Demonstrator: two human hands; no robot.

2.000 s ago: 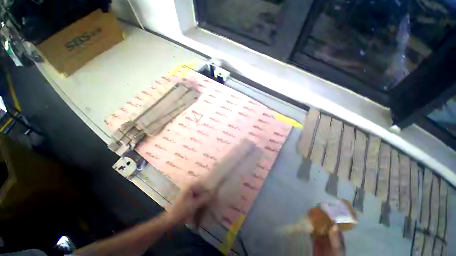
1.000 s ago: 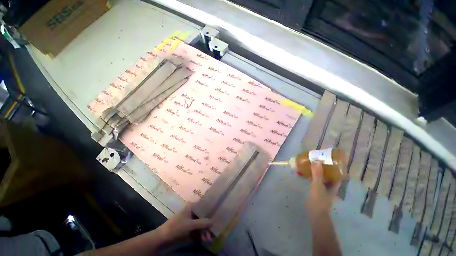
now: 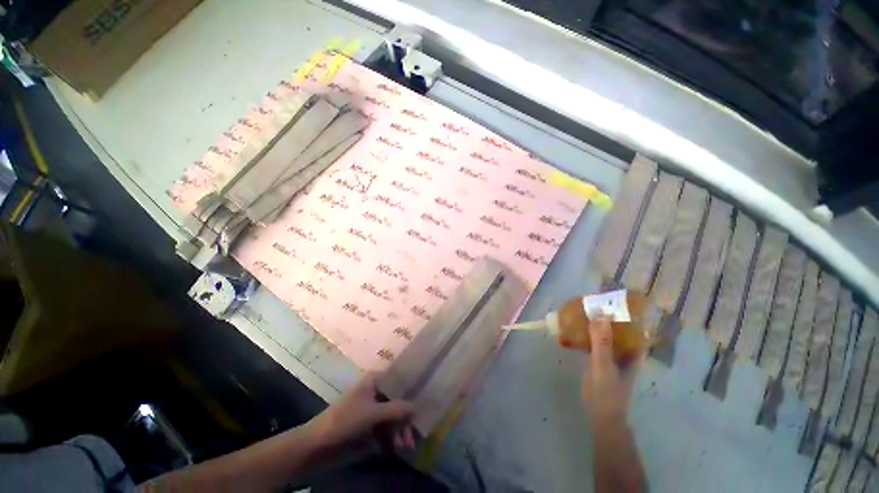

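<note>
A beige-grey zipper strip (image 3: 451,349) with a dark line down its middle lies slanted over the near right edge of the pink sheet (image 3: 386,231). My left hand (image 3: 371,409) grips its near end, thumb on top. My right hand (image 3: 605,371) holds the amber glue bottle (image 3: 609,325) on its side. The bottle's pale nozzle points left, its tip close to the strip's right edge; I cannot tell whether it touches. A fanned pile of strips (image 3: 289,159) lies on the far left of the pink sheet.
Strips (image 3: 718,260) lie side by side along the window side at the right. Yellow tape (image 3: 581,190) marks the sheet's edges. Metal brackets stand at the sheet's near left (image 3: 218,292) and far side (image 3: 414,65). A cardboard box (image 3: 111,34) is at the far left.
Two seconds ago the strip and bottle were blurred, the bottle lower right. The bottle came to the strip's right edge, and since one second ago its nozzle has shifted slightly left and down.
</note>
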